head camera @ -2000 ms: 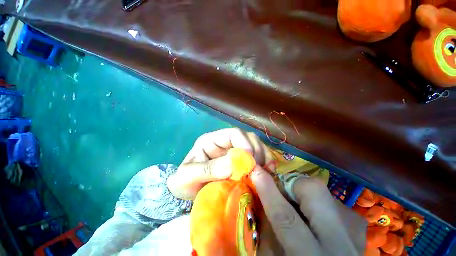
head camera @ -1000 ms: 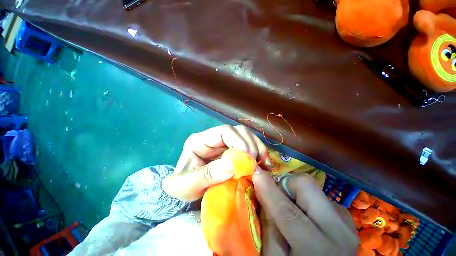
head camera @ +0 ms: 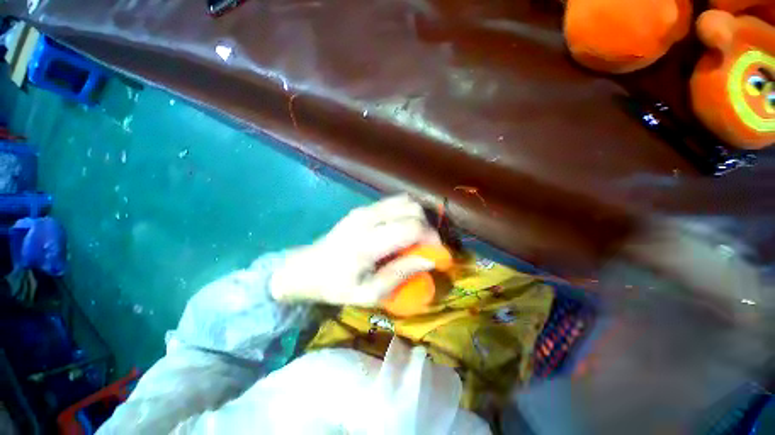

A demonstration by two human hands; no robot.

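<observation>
My left hand [head camera: 365, 255] is closed around the orange plush toy [head camera: 412, 295]; only small orange parts show between and below the fingers. It is above the yellow printed cloth [head camera: 442, 327] on the lap, beside the table edge. My right hand [head camera: 692, 263] is a strong blur at the right, over the table edge, apart from the toy. Its fingers and anything in them cannot be made out. A faint reddish thread line shows between the two hands.
The brown-covered table [head camera: 510, 127] holds orange toys [head camera: 627, 34], black thread snips [head camera: 680, 136], loose thread and a white scrap [head camera: 223, 52]. A blue lattice crate [head camera: 561, 333] is beside the lap, partly behind the blurred right arm. A blue stool [head camera: 64, 70] stands on the green floor.
My right hand has left the toy and swung out to the right. My left hand has turned over the toy, covering most of it, and the yellow cloth is now exposed.
</observation>
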